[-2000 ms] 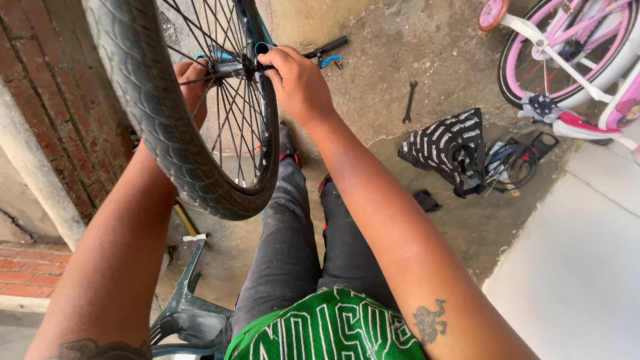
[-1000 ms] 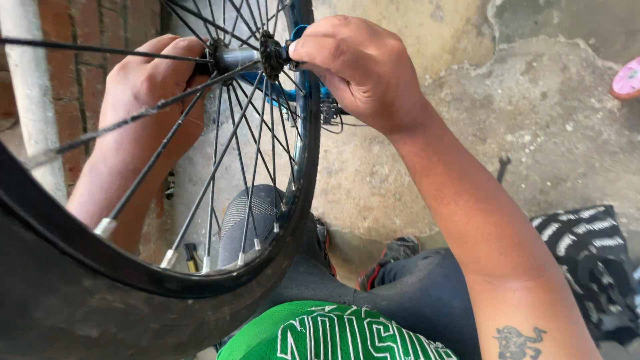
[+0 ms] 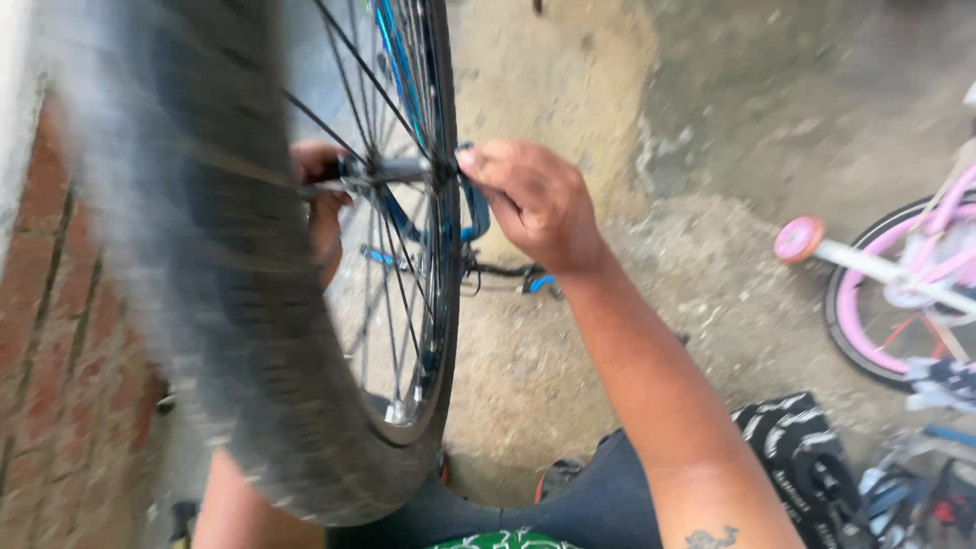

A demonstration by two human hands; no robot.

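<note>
A bicycle wheel with a black tyre (image 3: 229,305) stands upright at the left, close to the camera and blurred. My right hand (image 3: 534,198) pinches the right end of its hub axle between thumb and fingers. Behind the tyre, my left hand (image 3: 324,198) grips the other axle end, partly hidden. The grey hub (image 3: 402,169) shows between the two hands, with black spokes around it. Past the wheel is a blue bicycle frame (image 3: 396,61), with a handlebar and a blue brake lever (image 3: 543,284) low behind my right wrist.
A pink child's bicycle wheel (image 3: 862,305) with a training wheel (image 3: 798,238) is at the right. A black patterned bag (image 3: 793,457) lies at lower right beside assorted items. A brick surface (image 3: 46,343) runs along the left. My knees are under the wheel.
Both hands stay at the hub. The wheel has turned from showing its spokes broadly to showing its tread more edge-on. The view has shifted, bringing the pink bicycle back in.
</note>
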